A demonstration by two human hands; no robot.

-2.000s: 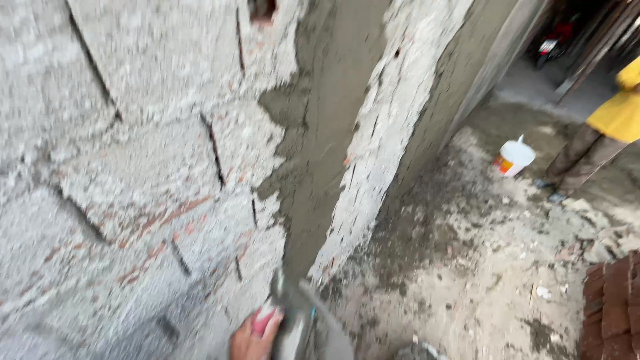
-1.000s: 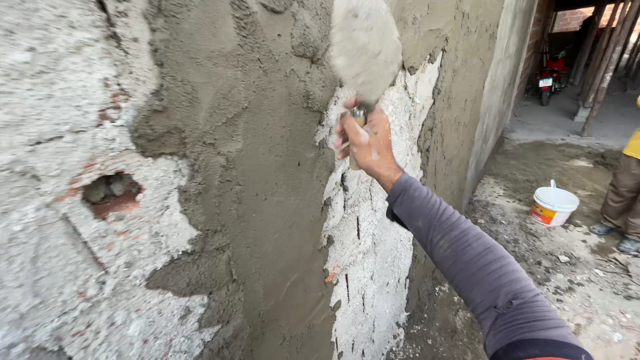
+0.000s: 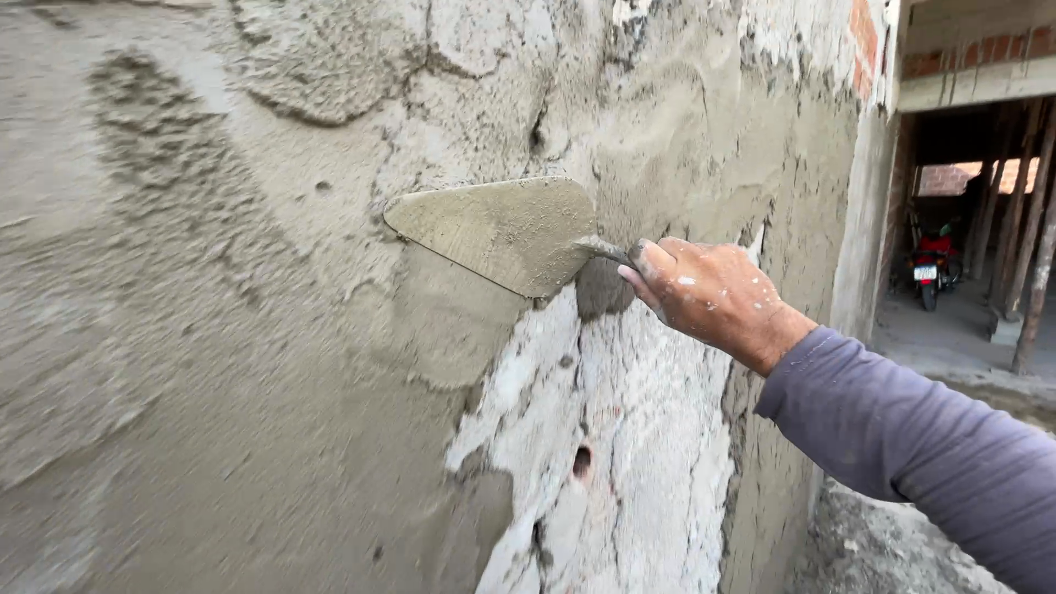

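Observation:
My right hand (image 3: 714, 297), speckled with dried mortar, grips the handle of a mason's trowel (image 3: 503, 235). The trowel's mortar-coated blade lies flat or nearly flat at the wall, its tip pointing left. Around it spreads wet grey mortar (image 3: 313, 412), rough in some places and smoothed in others. Below the blade runs an uncovered strip of pale, rough wall (image 3: 610, 437) with cracks and a small hole. The handle is mostly hidden inside my fist. My left hand is out of the picture.
At the right the wall ends beside an open building with leaning wooden props (image 3: 1023, 223). A red motorcycle (image 3: 932, 260) stands in there on a concrete floor. Rough grey ground (image 3: 874, 536) shows at the lower right, under my sleeved forearm.
The trowel, low by the foot of the wall two seconds ago, has been raised to the wall. Its blade pointed up one second ago and now points left. The view has tilted up.

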